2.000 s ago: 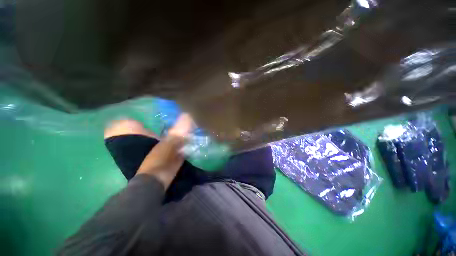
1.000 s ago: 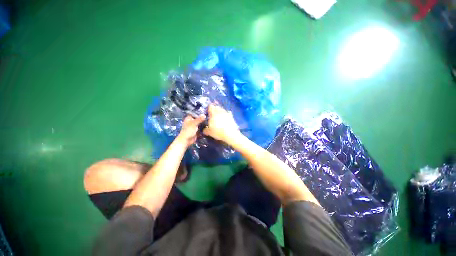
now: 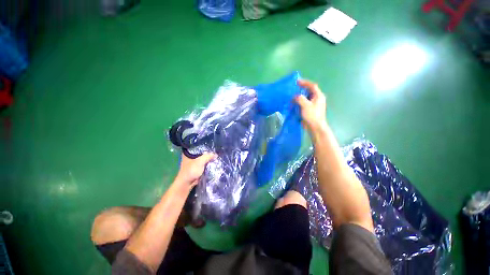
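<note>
A bundle of dark polybagged garments (image 3: 231, 139) in shiny clear film is in front of me over the green floor. Black hanger hooks (image 3: 185, 138) poke out at its left side. My left hand (image 3: 196, 167) grips the bundle just below the hooks. My right hand (image 3: 312, 105) holds the upper right edge of a blue plastic bag (image 3: 287, 131), which hangs along the bundle's right side. How far the bag reaches under the bundle is hidden.
More dark polybagged garments (image 3: 397, 198) lie on the floor at my right, and another (image 3: 479, 225) at the right edge. A white flat item (image 3: 332, 25) lies ahead. A red stool-like frame (image 3: 450, 12) is at upper right. Blue bags (image 3: 217, 8) show at the top and the left edge.
My hands were together on the bundle and have moved apart. My right hand has gone up and right with the blue bag's edge. The blue bag, spread around the bundle before, now shows only at its right.
</note>
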